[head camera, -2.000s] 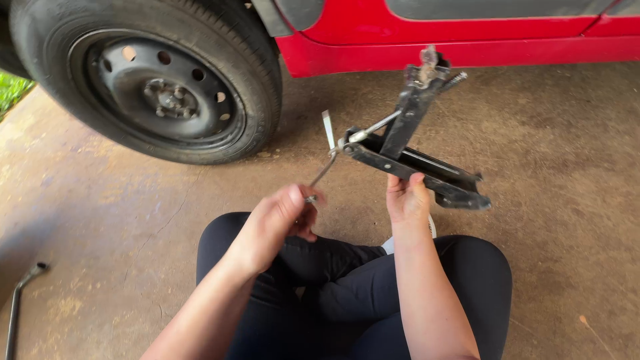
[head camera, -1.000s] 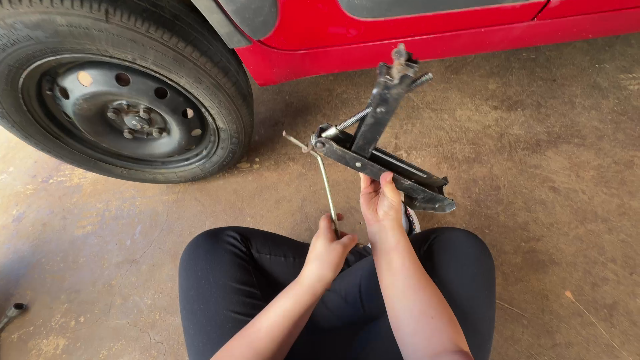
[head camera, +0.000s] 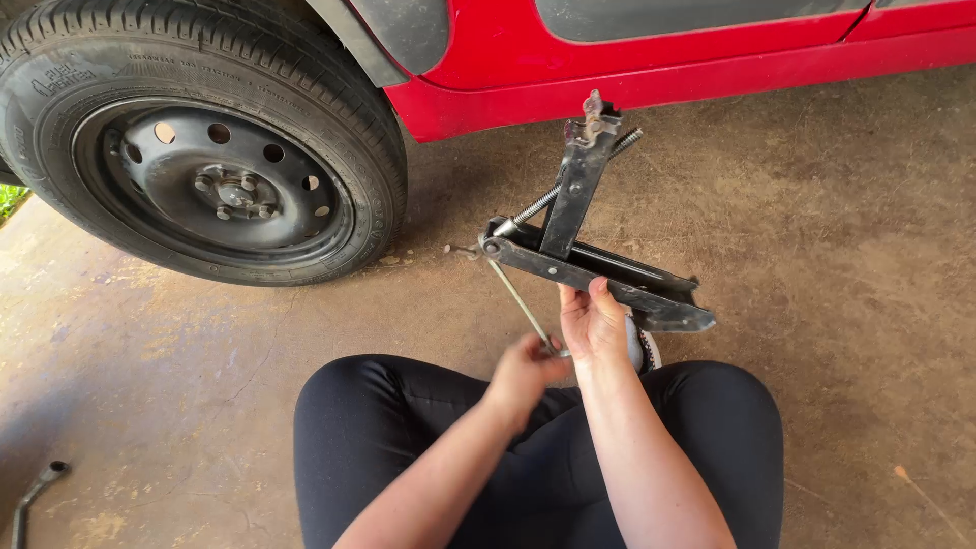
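My right hand (head camera: 595, 324) grips the lower black channel of a car jack (head camera: 583, 202) from below, its thumb on the near side. The jack's arm stands tilted up from the channel, with a threaded screw (head camera: 537, 204) running across it. At the jack's left end, a thin metal crank handle (head camera: 518, 297) joins the screw and slopes down to my left hand (head camera: 526, 374). The fingers of that hand are closed around the handle's lower end and look slightly blurred.
A car tire on a black steel wheel (head camera: 229, 183) is at the upper left, beside the red car body (head camera: 648, 69). A lug wrench (head camera: 34, 496) lies on the concrete floor (head camera: 839, 252) at the lower left. My crossed legs are below my hands.
The crank handle has turned at the jack's left end, and my left hand has moved with it, now close beside my right wrist. My right hand keeps its hold on the jack.
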